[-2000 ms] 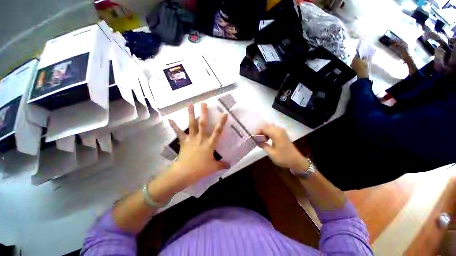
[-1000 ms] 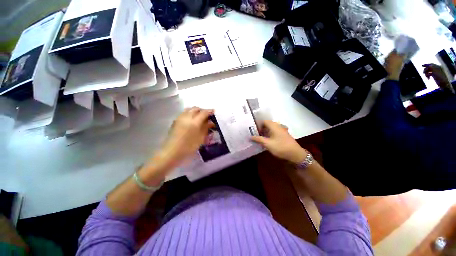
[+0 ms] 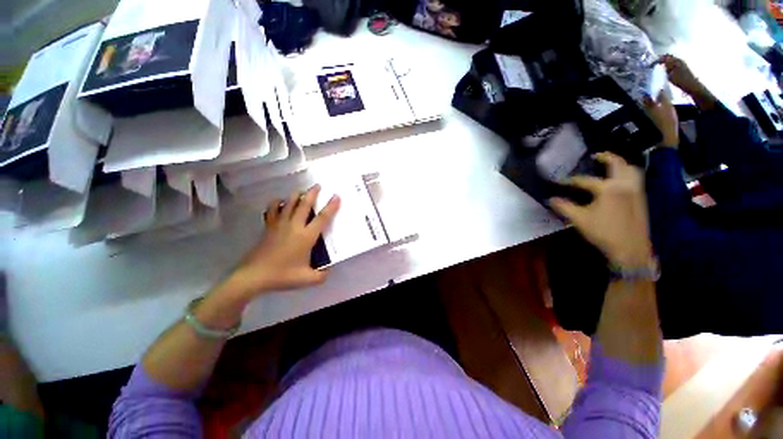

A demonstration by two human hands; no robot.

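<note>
A white folding carton (image 3: 354, 225) with a dark picture panel lies on the bench in front of me, its flaps sticking out at the right end. My left hand (image 3: 296, 236) rests on its left part with spread fingers and covers most of the picture. My right hand (image 3: 608, 206), slightly blurred, is over the nearest black pack (image 3: 537, 184) in the pile at right, fingers apart. That pack's white label shows beside my fingers. Whether my fingers touch the pack I cannot tell.
Open-ended cartons (image 3: 142, 64) are stacked at left. Flat carton blanks (image 3: 378, 94) lie at centre back. More black packs (image 3: 515, 73) and a crumpled clear plastic heap (image 3: 614, 47) are at right. A person in dark blue (image 3: 717, 231) works close at right. A green sleeve (image 3: 19, 422) shows bottom left.
My right hand has left the carton and moved right to the black packs. The carton has moved left, with my left hand now laid over its picture. The person at right has moved their hands.
</note>
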